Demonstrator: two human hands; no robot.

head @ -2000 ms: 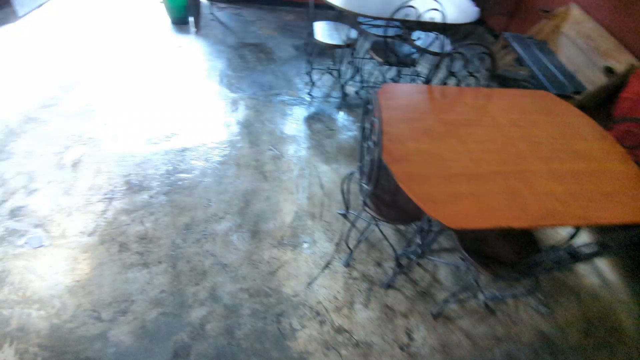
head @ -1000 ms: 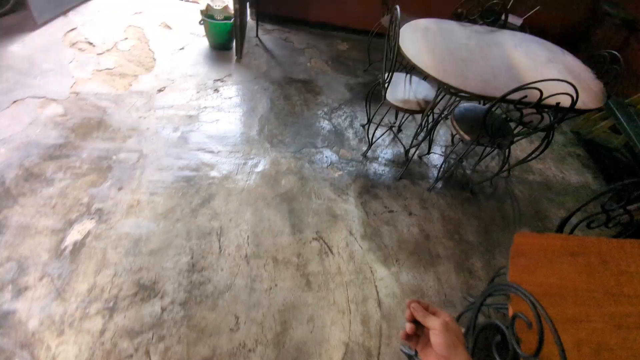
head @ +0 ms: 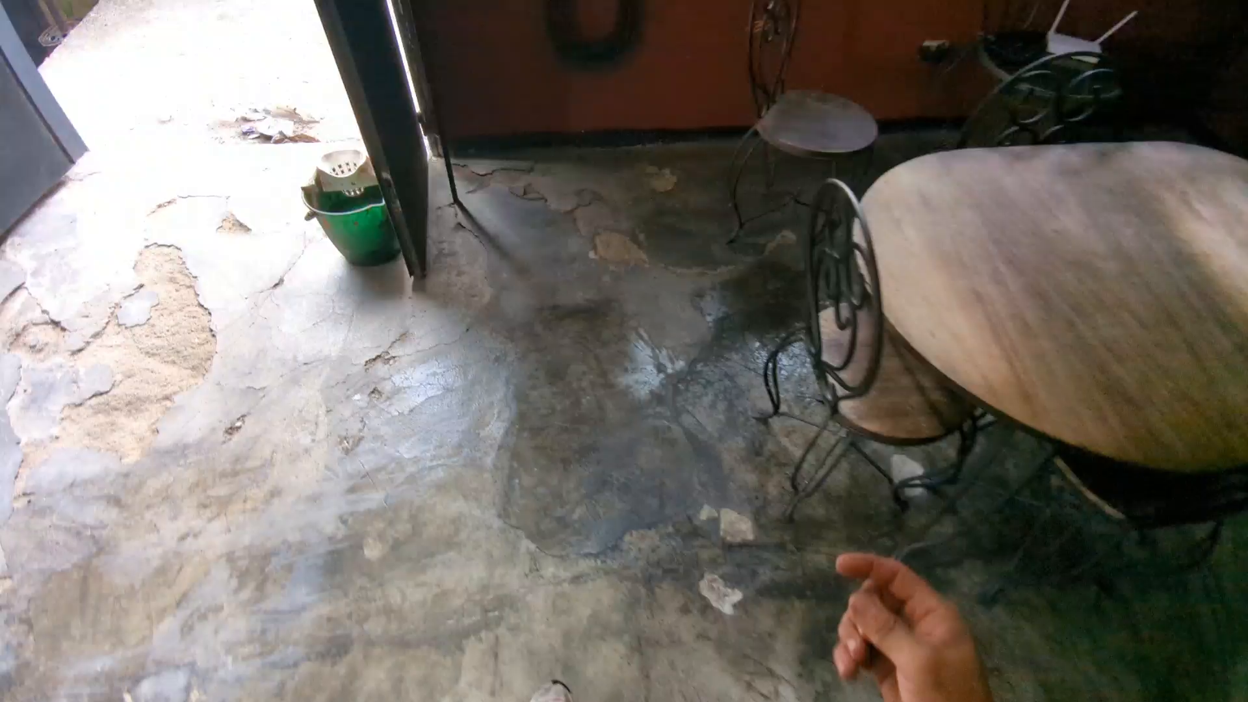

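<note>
My right hand (head: 907, 629) is low on the right of the head view, its fingers loosely bent and apart, with nothing in it. It hangs over the worn concrete floor, in front of a wrought-iron chair (head: 843, 292) with a round seat. That chair stands against an oval wooden table (head: 1072, 302). My left hand is out of view. Beside the door's edge at the upper left stands a green bucket (head: 358, 229) with a pale perforated wringer (head: 343, 168) on top.
A dark door (head: 380, 127) stands open to a bright outside. Another iron chair (head: 817, 123) is near the red wall (head: 673, 68). The floor (head: 604, 458) is cracked, with a broken sandy patch (head: 146, 351) at left. A white device with antennas (head: 1072, 44) lies at upper right.
The view has moved forward: the bucket and oval table are closer, and the orange table has left the view. My right hand, unseen two seconds ago, has come into view.
</note>
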